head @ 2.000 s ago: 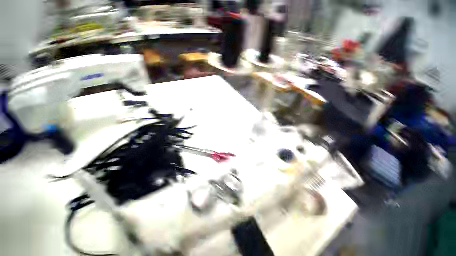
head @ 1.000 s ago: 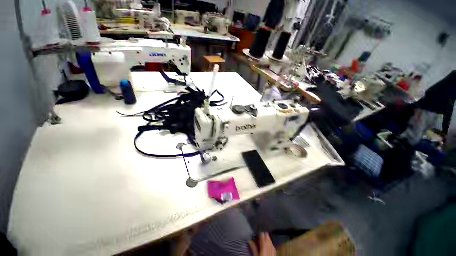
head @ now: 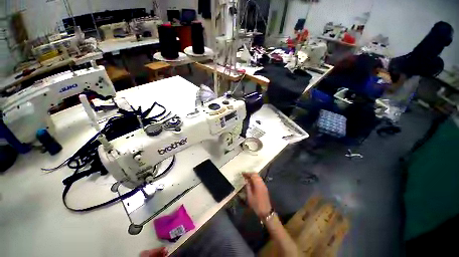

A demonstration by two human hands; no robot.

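A pink packet (head: 174, 223) with a pale barcode label lies on the white machine table near its front edge. A black smartphone (head: 214, 180) lies flat to its right, in front of the white brother sewing machine (head: 173, 143). My right hand (head: 255, 189), with a bracelet at the wrist, is over the table's front edge, right of the phone. Its fingers are bent; whether they hold something small cannot be told. My left hand (head: 154, 252) shows only in part at the bottom edge, just below the packet, not clearly touching it.
Tangled black straps (head: 116, 131) lie behind the brother machine. A JUKI machine (head: 65, 90) stands at the left. A tape roll (head: 252, 145) and a white tray (head: 284, 125) are at the table's right end. A wooden bench (head: 314, 228) is at lower right. A person sits farther right.
The view has turned right and come closer to the table. My right hand has risen from the lap to the table edge. My left fingers now show near the packet.
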